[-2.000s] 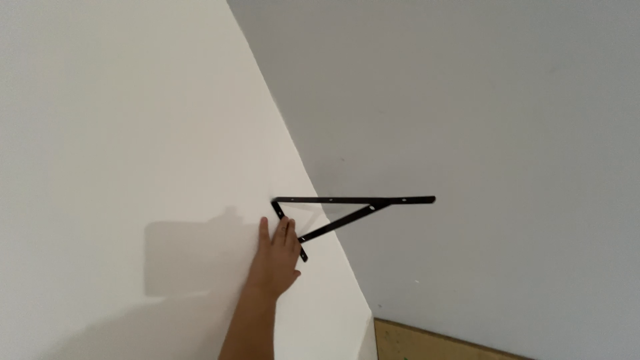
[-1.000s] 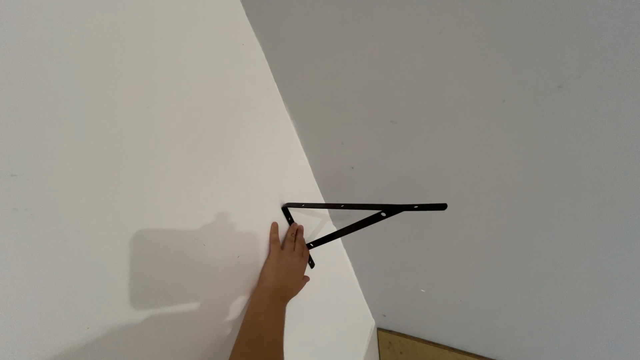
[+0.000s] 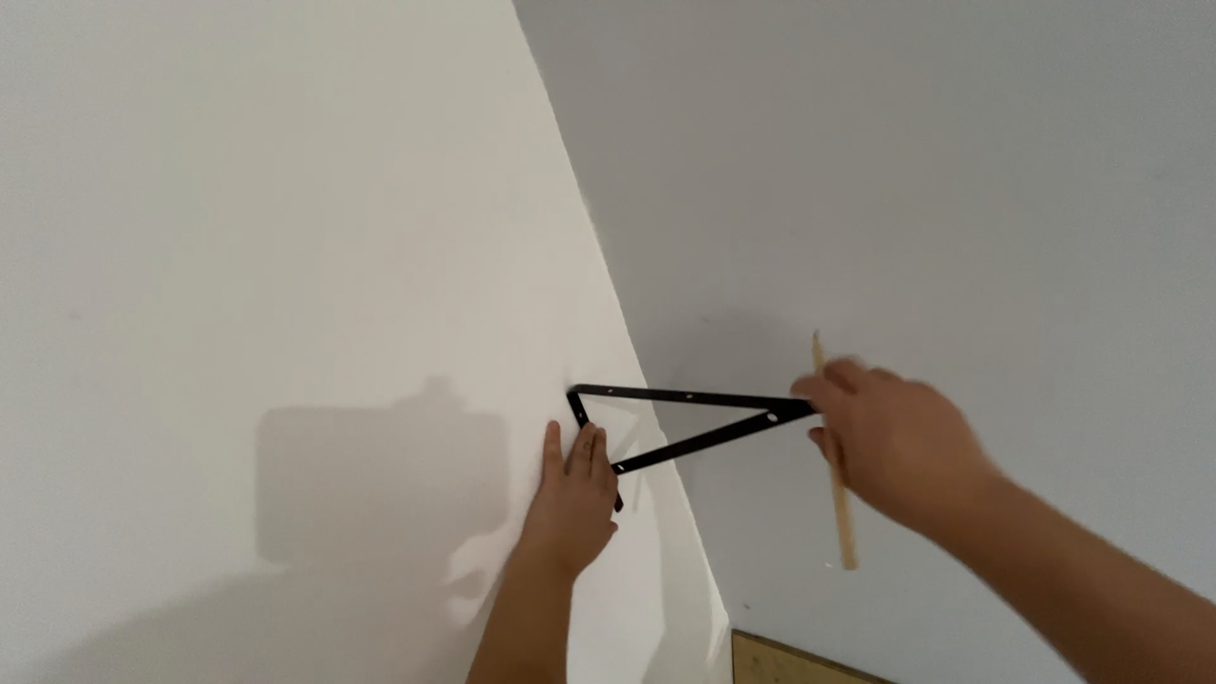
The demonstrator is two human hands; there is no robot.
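Observation:
A black metal shelf bracket (image 3: 703, 441), triangular with screw holes, stands out from the white wall near the corner. My left hand (image 3: 575, 503) presses its short arm against that wall, fingers spread over and beside the metal. My right hand (image 3: 893, 437) grips the outer end of the bracket, which the fingers hide. The same hand also holds a light wooden pencil (image 3: 841, 503), roughly upright, its tip above the fingers.
The white wall (image 3: 285, 237) on the left meets a grey wall (image 3: 931, 209) along a slanting corner line. A wooden board (image 3: 788, 660) shows at the bottom edge. Shadows fall on the white wall.
My right hand has come into view with the pencil and has taken hold of the bracket's outer end. My left hand stays on the bracket's short arm.

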